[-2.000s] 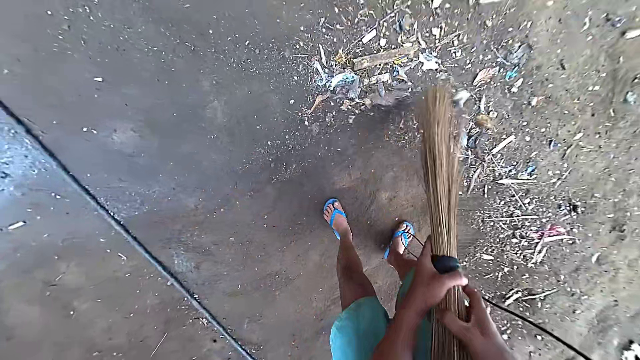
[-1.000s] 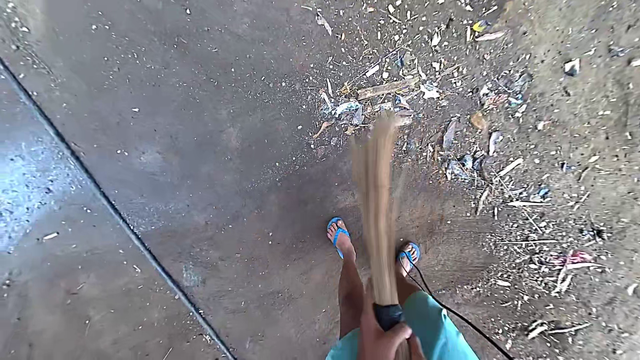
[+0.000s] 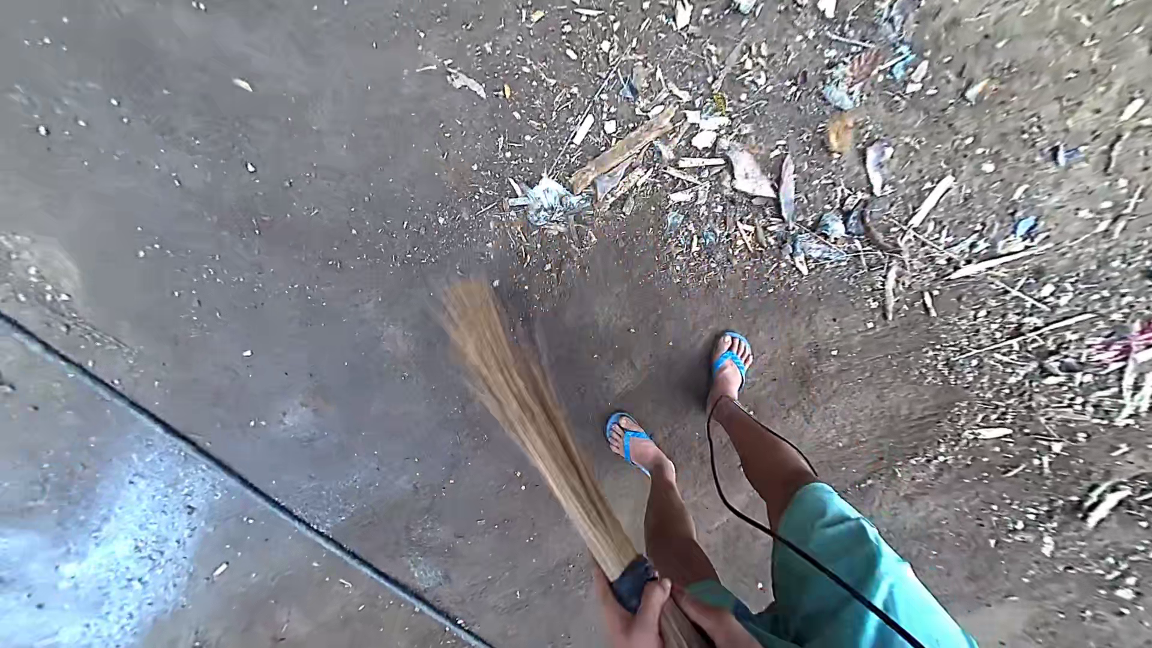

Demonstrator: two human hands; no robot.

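Observation:
A stick broom point(image 3: 540, 432) of thin tan bristles, bound with a dark band, slants from the bottom centre up to the left, its splayed tips over bare ground left of the feet. My left hand point(image 3: 634, 616) grips it at the dark band. Just to the right, my right hand point(image 3: 715, 621) is around the broom's lower end at the bottom edge, its fingers partly hidden. Wood scraps, leaves and a crumpled pale plastic piece point(image 3: 551, 202) lie above the broom.
My feet in blue flip-flops point(image 3: 731, 355) stand right of the broom. A black cable point(image 3: 792, 544) runs past my leg. A dark line point(image 3: 315, 535) crosses the ground at lower left. Litter with a wood piece point(image 3: 625, 148) spreads over the upper and right ground.
The broom has swung from upright beside the litter to a slant with its tips farther left. Both hands remain on it. The feet stand differently, and the view has turned.

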